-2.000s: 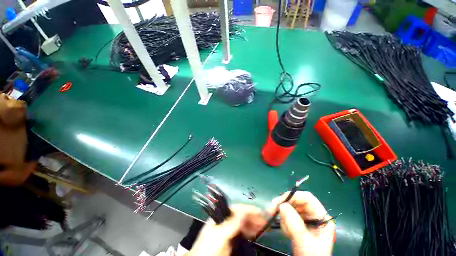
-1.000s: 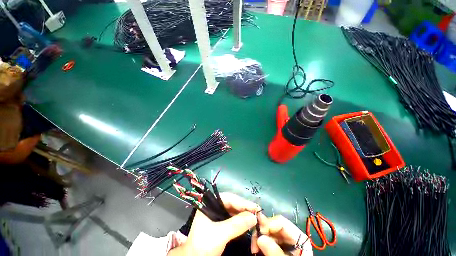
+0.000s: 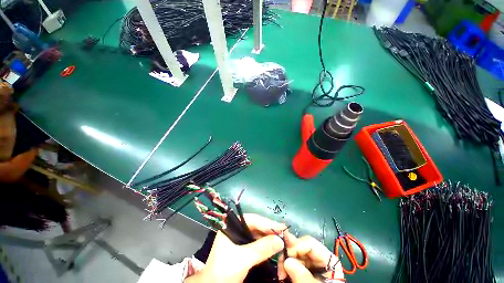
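My left hand [image 3: 237,255] is closed around a bunch of black cables [image 3: 235,225] near the bottom centre. Red, white and green inner wires stick out of their upper left ends. My right hand [image 3: 304,257] touches my left fingertips and pinches a short cable end between thumb and finger. Thin dark and reddish wire ends stick out there and at the lower right of my right hand. The exact grip is partly hidden by the fingers. Orange-handled scissors [image 3: 351,251] lie just right of my right hand, blades pointing up.
A small cable bundle [image 3: 196,179] lies left, a large one [image 3: 446,237] right. A red heat gun [image 3: 326,142], a red tester [image 3: 399,158] and small pliers [image 3: 374,185] lie beyond my hands. Behind are shelf legs [image 3: 219,50], a plastic bag [image 3: 266,84] and far cable heaps [image 3: 442,83]. A person's arm shows far left.
Since two seconds ago my hands have come together on a cable end, and the scissors now lie on the table. In the last second the hands have barely moved; the view shifted slightly.
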